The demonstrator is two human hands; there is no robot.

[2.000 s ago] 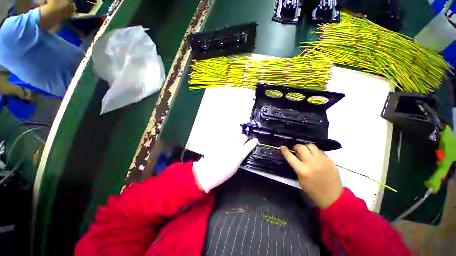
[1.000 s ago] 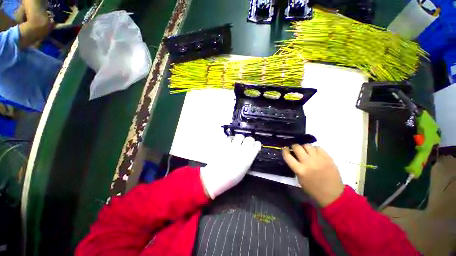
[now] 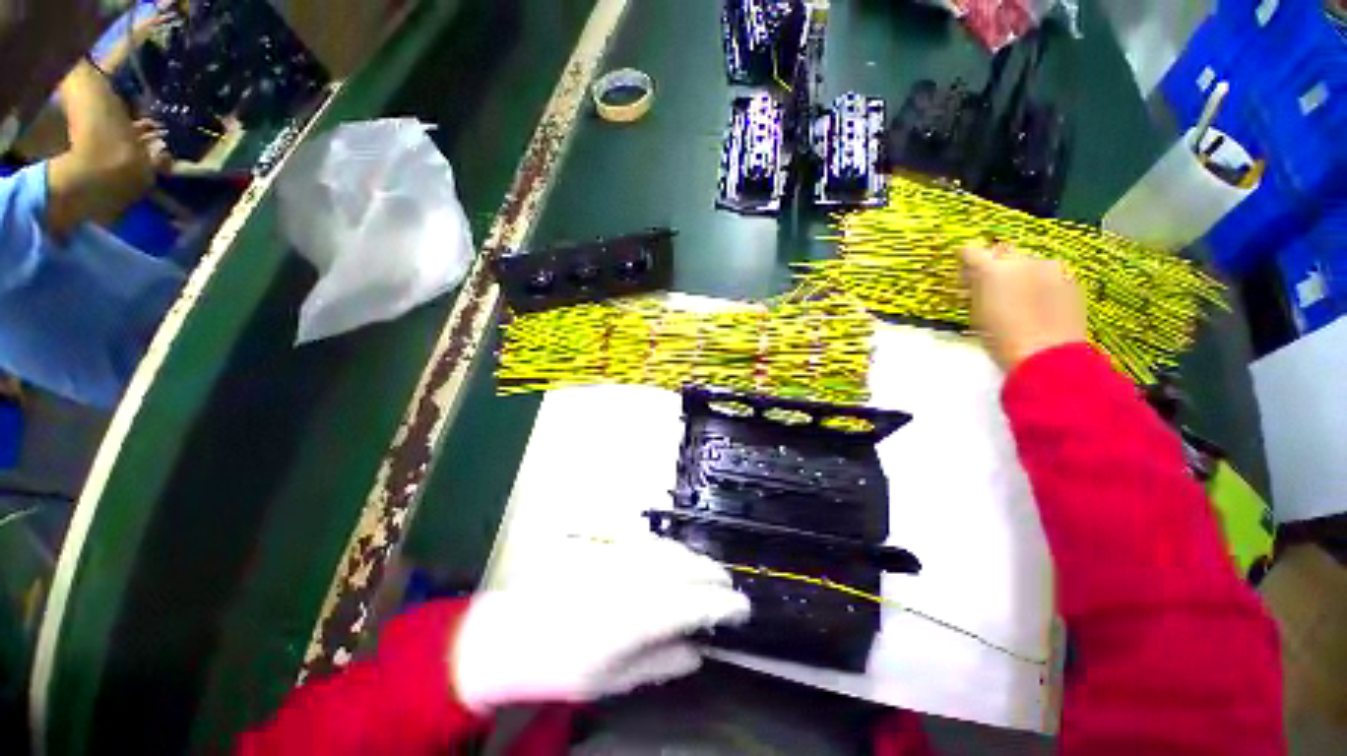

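A black plastic housing with three oval openings lies on the white sheet. A thin yellow lead wire lies across its near part and runs out to the right. My left hand, in a white glove, rests at the housing's near left edge; its fingertips are over the wire's left part, and I cannot tell whether they grip it. My bare right hand is at the large heap of yellow-green wires, fingers bent at the wires; whether it holds one is unclear.
More wires lie behind the housing. Spare housings stand at the back. A tape roll is near the conveyor's chipped edge. A plastic bag lies on the conveyor. The green glue gun is partly hidden by my right sleeve. A person's arm is at left.
My right hand has left the housing and reached back to the wire heap. My left hand has shifted left and nearer to me. The view has tilted up, showing more of the back.
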